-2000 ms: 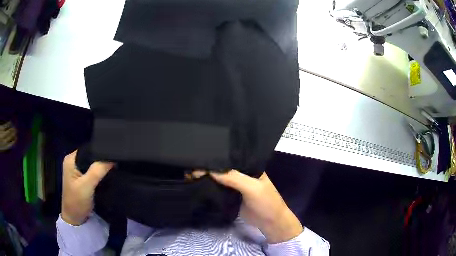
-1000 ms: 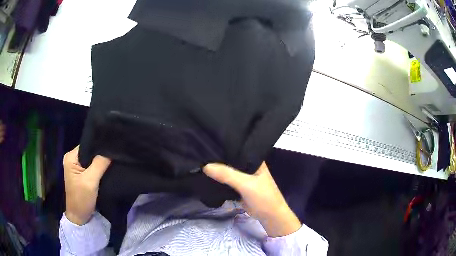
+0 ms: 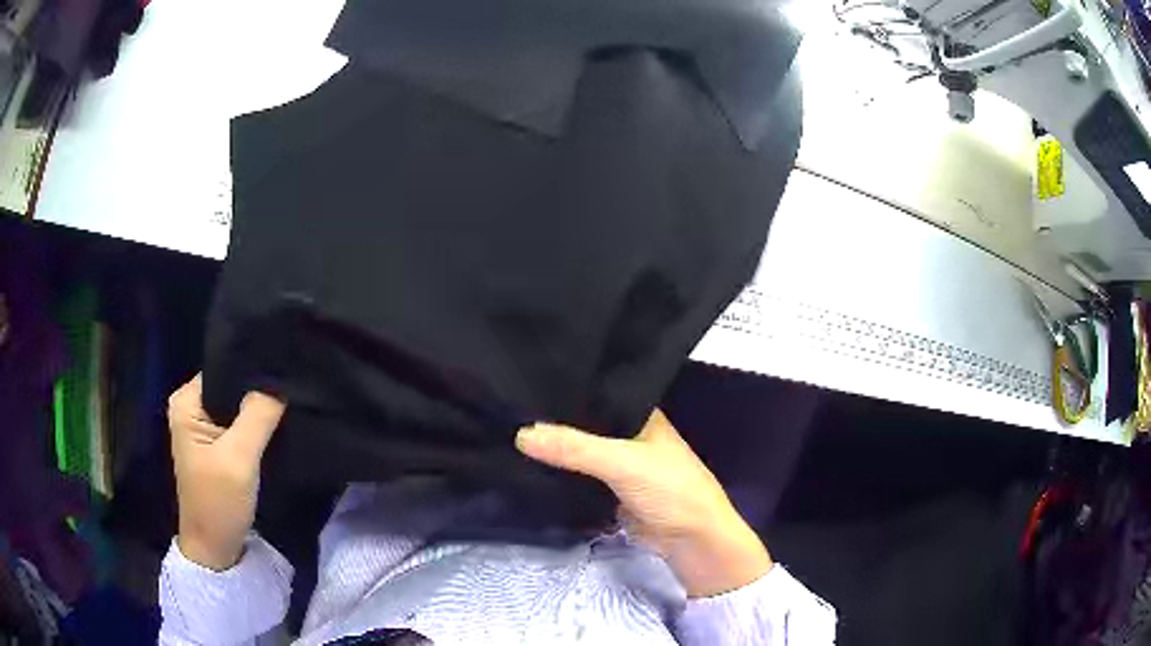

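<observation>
A large black garment panel point(image 3: 429, 215) lies over the front edge of the white table and hangs down toward my lap. Its upper part has curved and angled cut edges over another layer of dark cloth. A fold or slit runs diagonally across its lower part. My left hand point(image 3: 225, 461) grips the panel's lower left side, thumb on top. My right hand point(image 3: 656, 492) grips its lower right, thumb on top near the end of the fold. The fingers of both hands are partly hidden by the cloth.
A white sewing machine point(image 3: 1086, 152) stands at the upper right over a cream bed point(image 3: 947, 164). Scissors with yellow-orange and green handles point(image 3: 1073, 372) lie at the table's right end. Printed ruler marks point(image 3: 871, 341) run along the front edge. Purple cloth is at the upper left.
The lighter rectangular strip and slit seen across the lower panel earlier no longer show openly; the cloth there is now folded diagonally. The panel shifted slightly up and right. Both hands keep their grip.
</observation>
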